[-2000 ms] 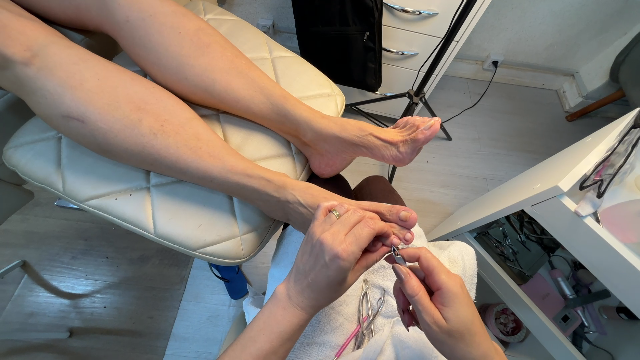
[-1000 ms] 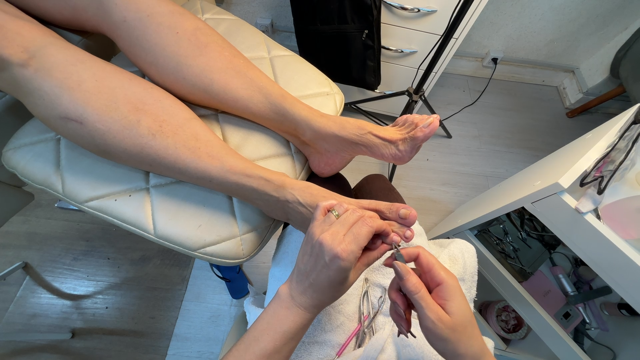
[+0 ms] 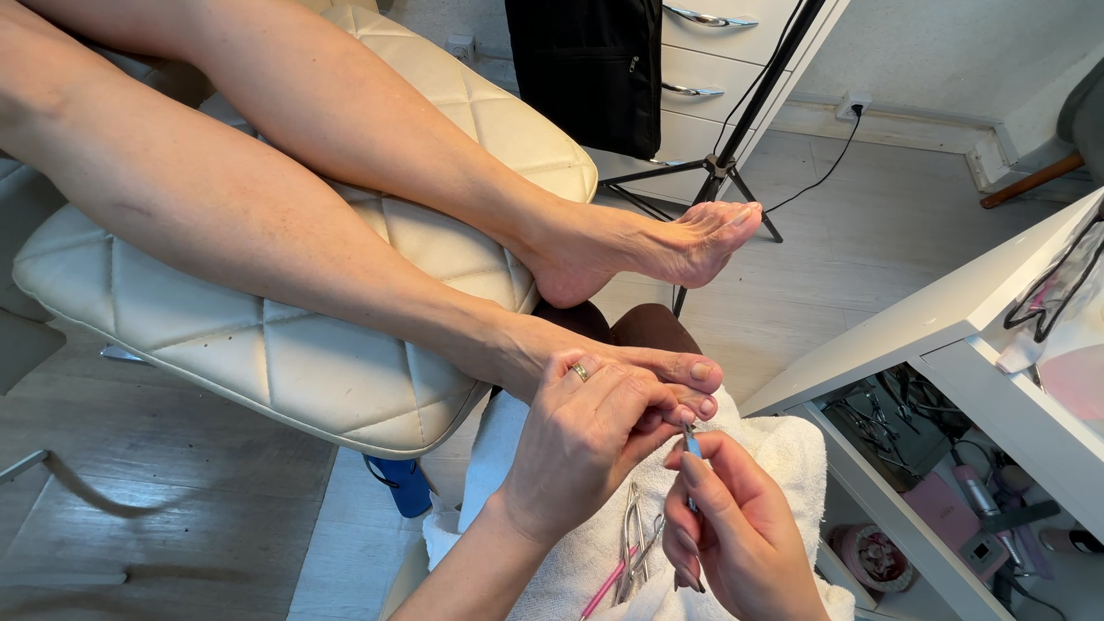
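Note:
A person's bare foot (image 3: 517, 345) rests toes toward me over a white towel (image 3: 776, 440). My left hand (image 3: 586, 431), with a ring on one finger, is closed around its smaller toes. In my right hand (image 3: 733, 517) is a small metal tool (image 3: 692, 444), perhaps nippers, pinched between thumb and fingers, its tip at one of the smaller toes. Metal nippers (image 3: 632, 535) and a pink-handled tool (image 3: 608, 586) lie on the towel below my hands. The other bare foot (image 3: 655, 250) extends past the cushion's edge.
Both legs lie on a quilted cream cushion (image 3: 190, 302). At right, a white cabinet (image 3: 871, 362) holds metal tools (image 3: 871, 414) and a pink device (image 3: 957, 526). A black tripod (image 3: 716, 168) stands behind the feet beside a black bag (image 3: 586, 78) and white drawers (image 3: 703, 52).
The fingers of my right hand have shifted slightly around the tool, whose tip stays at the toes. My left hand keeps its hold on the foot.

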